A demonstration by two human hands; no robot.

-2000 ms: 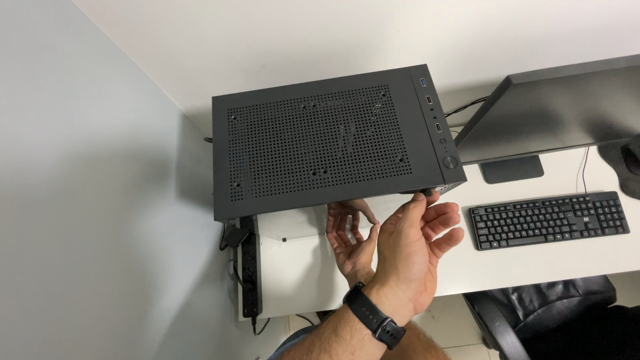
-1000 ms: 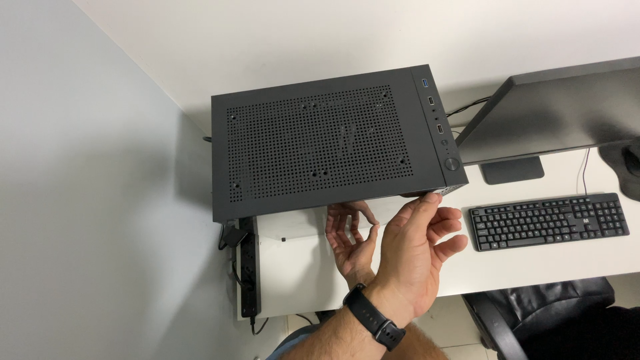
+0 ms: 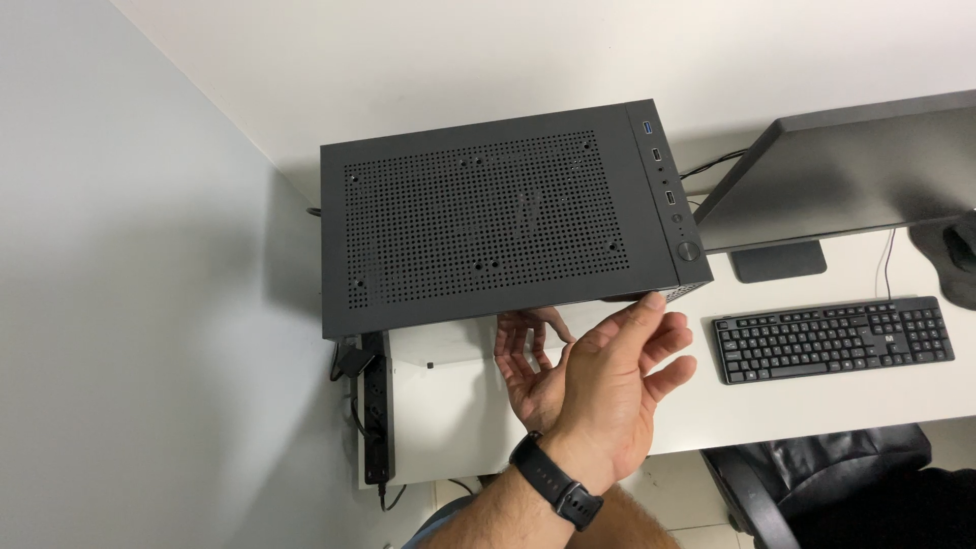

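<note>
A black computer case (image 3: 473, 229) shows its perforated top, with ports and a round button along the right end. My left hand (image 3: 618, 366), wearing a black watch strap, has a fingertip at the case's lower right edge; its other visible fingers are bent and apart. Crossing beneath that arm, my right hand (image 3: 534, 366) is palm up beside the case's near side, fingers spread and curled. Its fingertips lie close to the case edge, and whether they touch it cannot be told. Nothing is seen inside either palm.
A black monitor (image 3: 846, 175) and a keyboard (image 3: 835, 339) stand on the white desk (image 3: 686, 427) to the right. A power strip (image 3: 377, 419) with cables lies at the left. A black chair (image 3: 823, 473) is near the front edge, and walls border the back and left.
</note>
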